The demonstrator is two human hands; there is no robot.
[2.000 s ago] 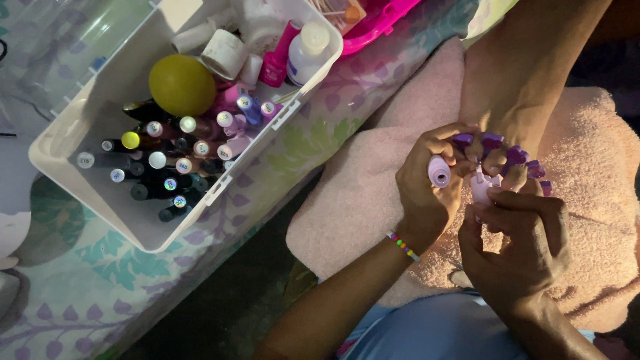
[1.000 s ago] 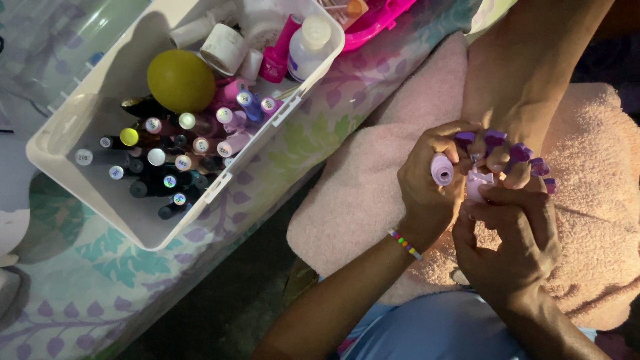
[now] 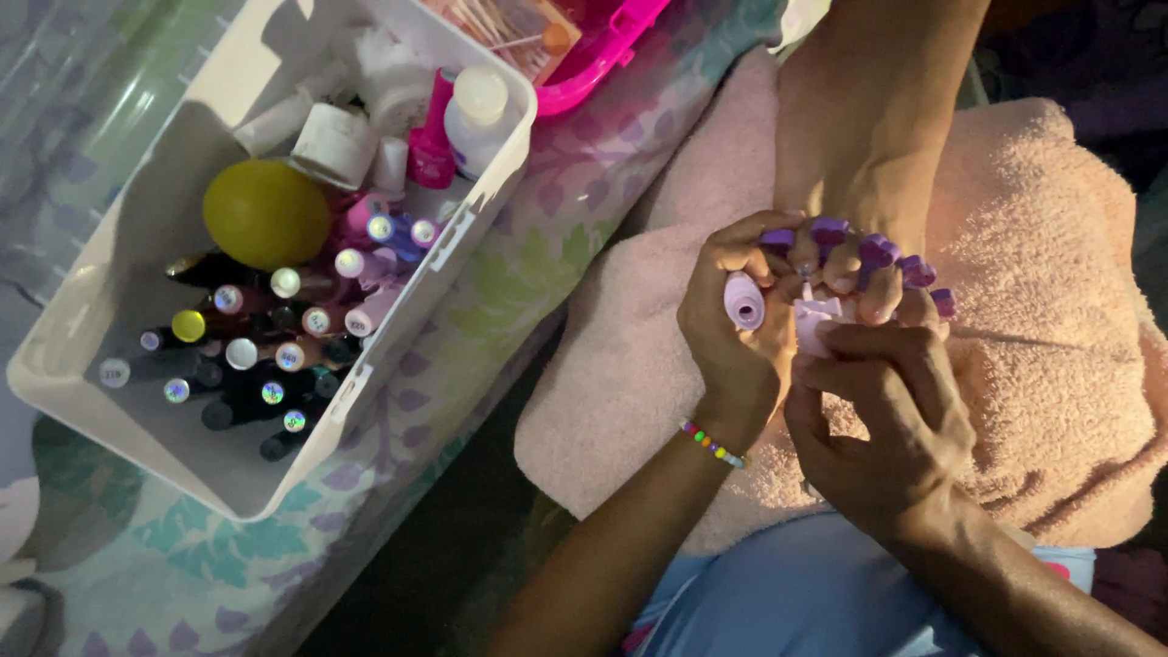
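Note:
My left hand point(image 3: 735, 319), with a beaded bracelet at the wrist, is closed around an open lilac nail polish bottle point(image 3: 745, 302), its neck facing up. Its fingertips also rest by the big-toe side of a person's bare foot point(image 3: 853, 196). A purple toe separator point(image 3: 878, 253) sits between the toes. My right hand point(image 3: 881, 411) pinches the lilac cap point(image 3: 815, 321) of the polish, whose small brush point(image 3: 805, 277) points at the toenails, its tip close to one toe. The foot lies on a peach towel point(image 3: 1040, 365).
At the left, a white plastic bin point(image 3: 315, 479) holds many nail polish bottles, a yellow ball-like object point(image 3: 266, 214), a white jar point(image 3: 334, 146) and a white-capped bottle point(image 3: 478, 119). It stands on a patterned cloth point(image 3: 511, 301). A pink container point(image 3: 593, 68) with cotton swabs lies behind it.
The brush cap in my right hand has shifted slightly among the toes. My left hand keeps hold of the bottle beside the foot.

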